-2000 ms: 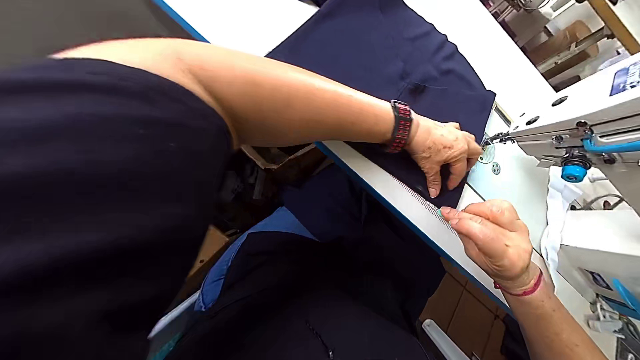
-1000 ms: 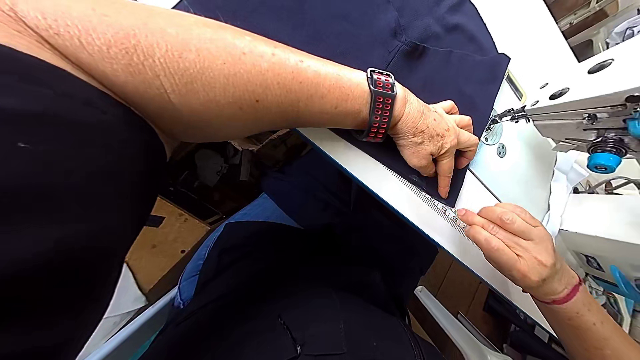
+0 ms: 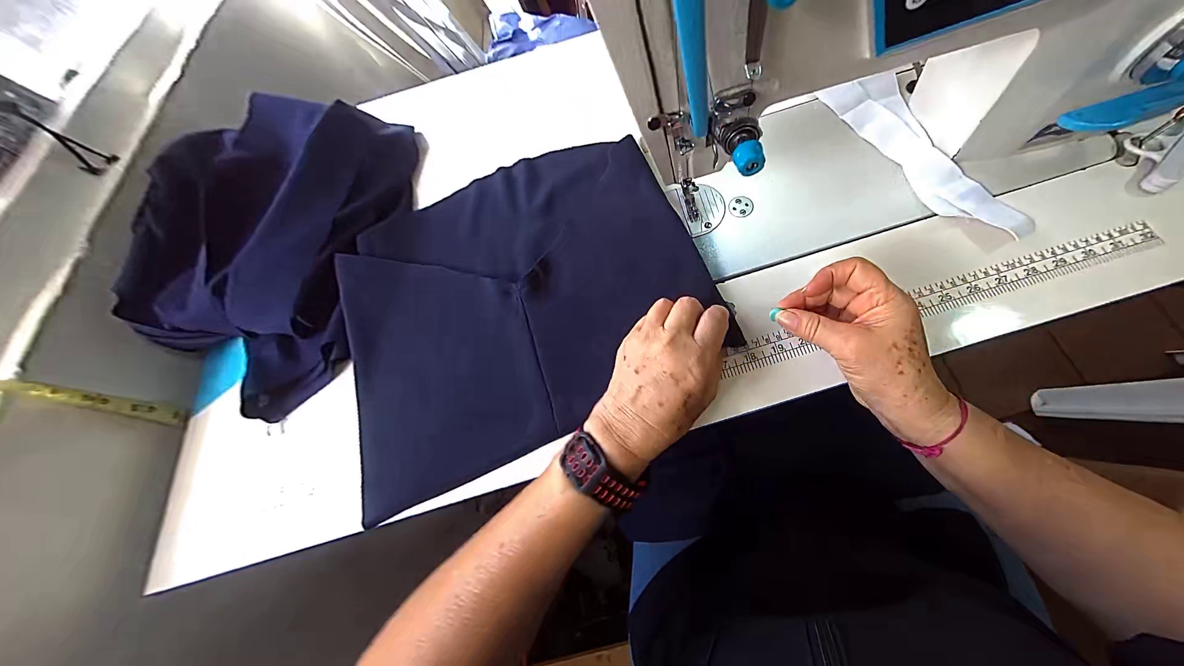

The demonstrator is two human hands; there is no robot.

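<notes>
A seamed piece of navy fabric (image 3: 462,361) lies flat on the white sewing table. My left hand (image 3: 661,370), wearing a dark watch with a red-dotted strap, rests on its right part with curled fingers; the fingertips are hidden. To the right, my right hand (image 3: 874,342) is raised just over the ruler tape (image 3: 1008,273) along the table's front edge. Its thumb and forefinger pinch a small teal thing (image 3: 776,315), too small to name. The fabric's right corner lies over the tape between both hands. The presser foot (image 3: 689,199) of the sewing machine stands beside the fabric's right edge.
Crumpled navy fabric (image 3: 268,231) is heaped at the left of the table. A white fabric strip (image 3: 911,153) lies across the machine bed. The blue-knobbed machine head (image 3: 745,153) rises behind my hands. A yellow measuring tape (image 3: 92,400) is at far left.
My right hand has come away from the fabric's corner and the tape beside it. My left hand's fingers, more spread before, are now curled. The view has swung strongly to the left.
</notes>
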